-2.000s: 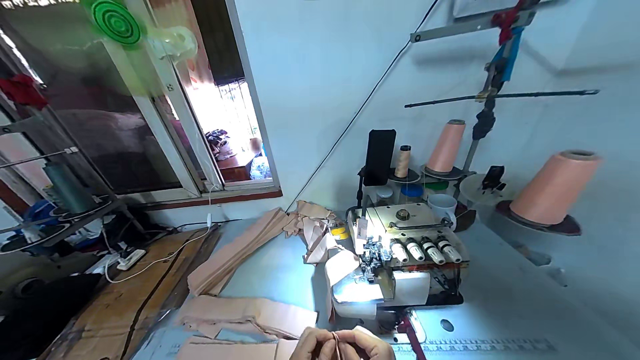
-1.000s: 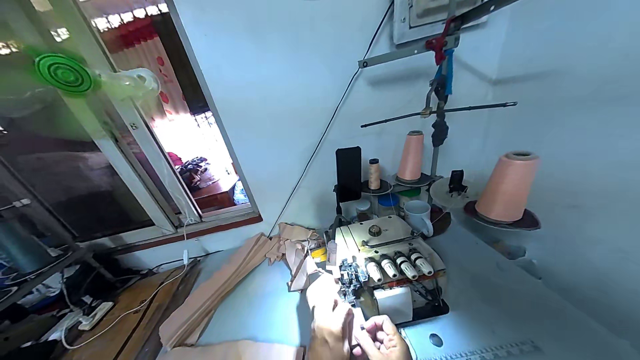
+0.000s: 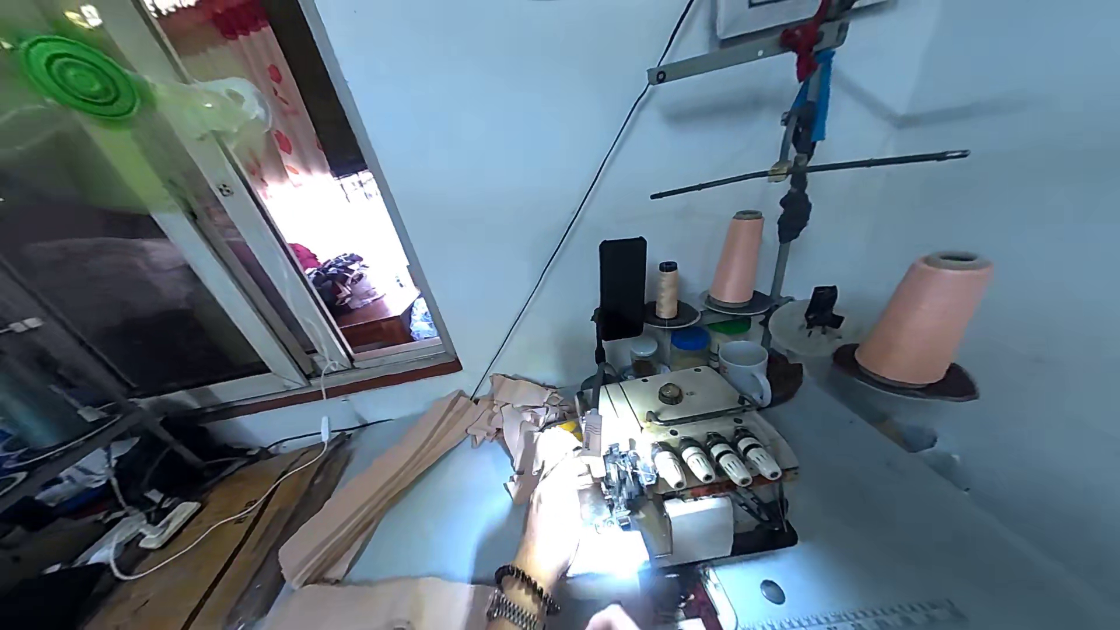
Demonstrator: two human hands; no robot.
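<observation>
An overlock sewing machine stands on the pale table, its lamp shining brightly on the needle area. My left hand, with a beaded bracelet and a metal watch band at the wrist, reaches to the left side of the machine, by the bunched beige fabric pieces. Its fingers are washed out by the light, so their grip is unclear. Only a small part of my right hand shows at the bottom edge, below the machine; its fingers are mostly out of view. Long beige fabric strips lie left of my left hand, with another beige piece near the bottom edge.
Peach thread cones stand on holders behind and right of the machine. A phone, jars and a white mug are behind it. A wooden table with a power strip is at left. A ruler scale marks the front right.
My hands were together in front of the machine. My left hand has since moved forward along its left side, while my right hand is now low at the bottom edge.
</observation>
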